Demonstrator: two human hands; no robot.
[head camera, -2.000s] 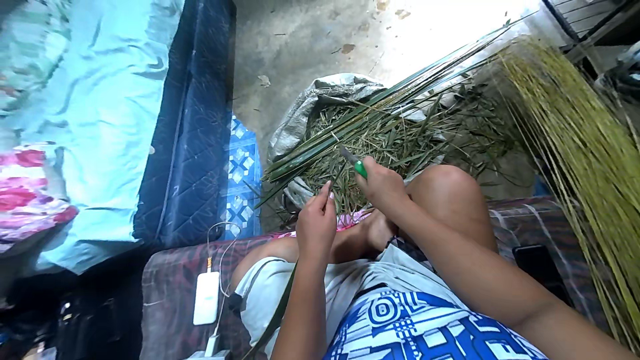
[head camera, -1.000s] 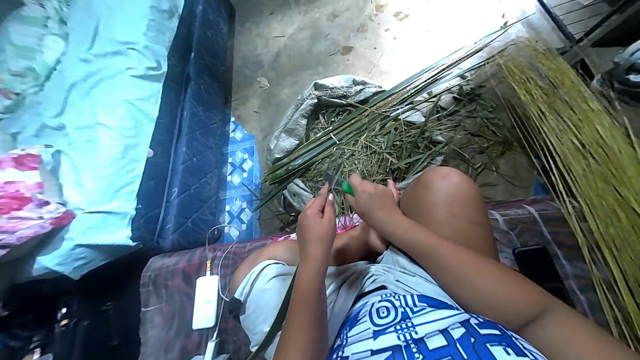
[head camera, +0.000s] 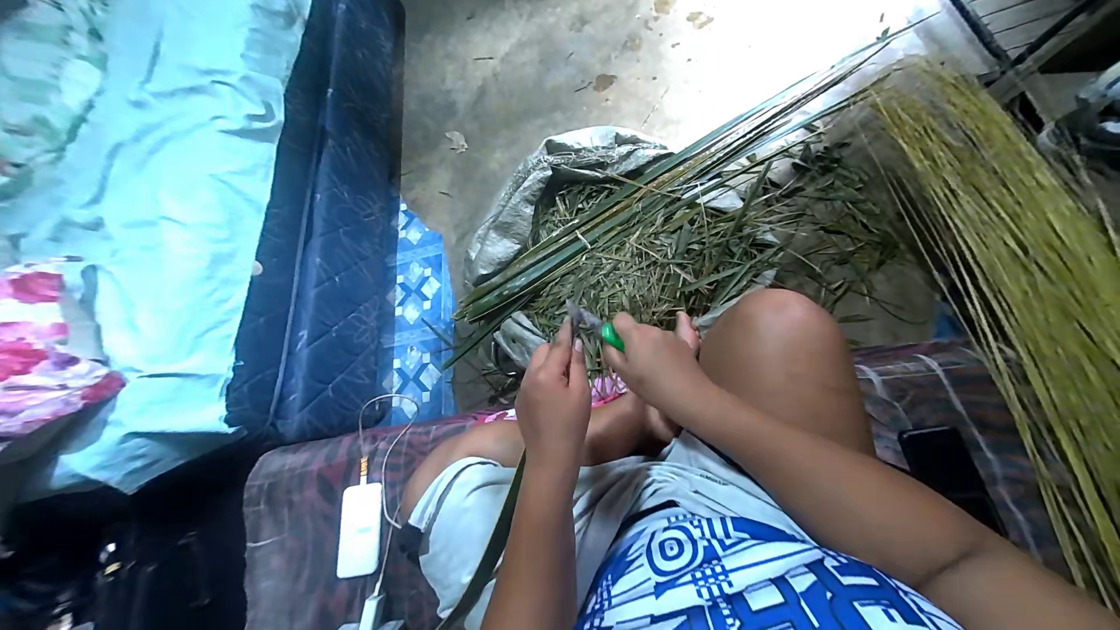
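Note:
My right hand (head camera: 656, 359) is closed around the green handle of a small knife (head camera: 612, 336), whose short blade points up and left toward the fingertips of my other hand. My left hand (head camera: 555, 385) pinches a long green leaf strip (head camera: 494, 551) between thumb and fingers; the strip runs down under the left forearm across my lap. Beyond both hands, an open woven plastic sack (head camera: 507, 219) holds cut leaf scraps (head camera: 647, 262), and long green leaves (head camera: 604, 219) lie across it.
A bundle of thin yellow-green strips (head camera: 1024, 245) hangs at the right. On the seat lie a white power bank (head camera: 360, 530) with a cable and a dark phone (head camera: 949, 468). A blue mattress (head camera: 341, 219) with a light blue sheet (head camera: 192, 227) stands at the left.
The knife has moved left from beside my right knee to the left fingertips, and has since shifted slightly. My left hand has stayed nearly in place.

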